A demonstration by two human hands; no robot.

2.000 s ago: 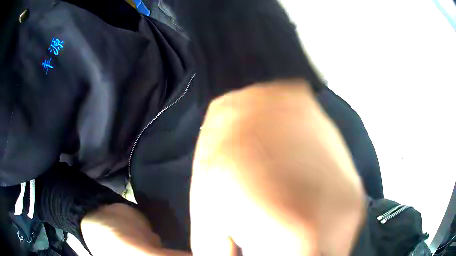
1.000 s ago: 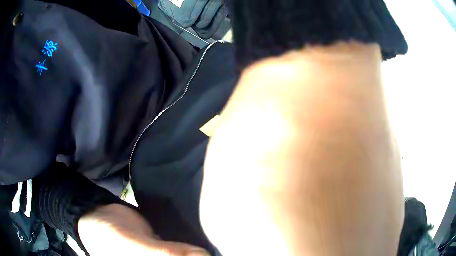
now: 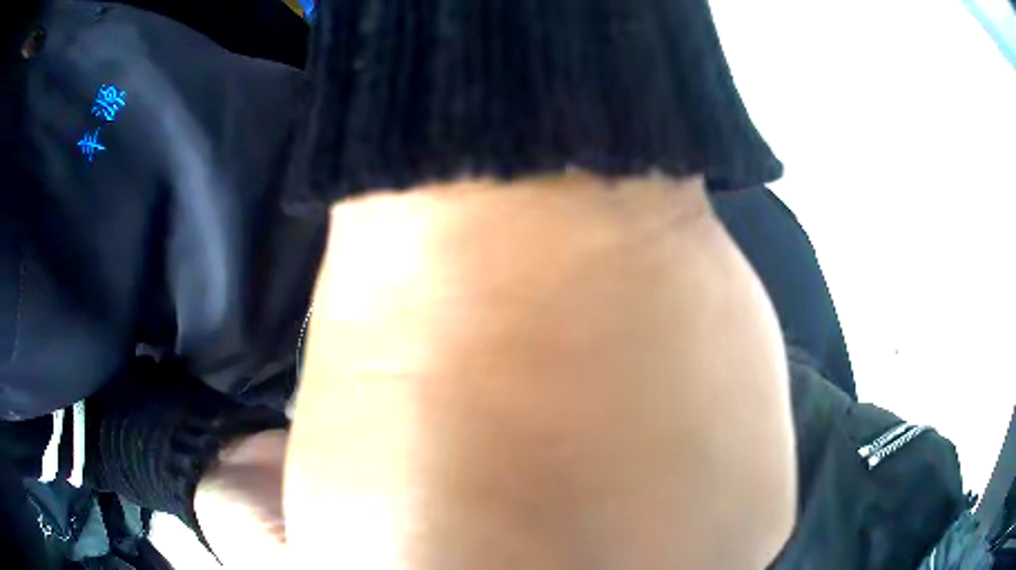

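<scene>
My left hand (image 3: 546, 379) is very near the camera and fills the middle. Its wrist and back show below a black ribbed cuff; its fingers are outside the lower edge. My right hand (image 3: 247, 484) shows only in part at the lower left, its fingers hidden behind the left. A black fabric bag piece (image 3: 797, 278) lies behind the left hand; its curved edge shows at the right, and a bit of its pale zip line at the left. Dark fabric with a short silver zip (image 3: 894, 443) shows at the lower right. What either hand holds is hidden.
The pale tabletop (image 3: 902, 223) is at the right, overexposed. The dark apron (image 3: 156, 223) with blue embroidered characters covers the left. More dark pieces (image 3: 89, 523) show in the lower left corner.
My left hand has moved left in the picture and now covers most of the black panel, its pale patch and my right fingers. The silver zip at lower right is uncovered again.
</scene>
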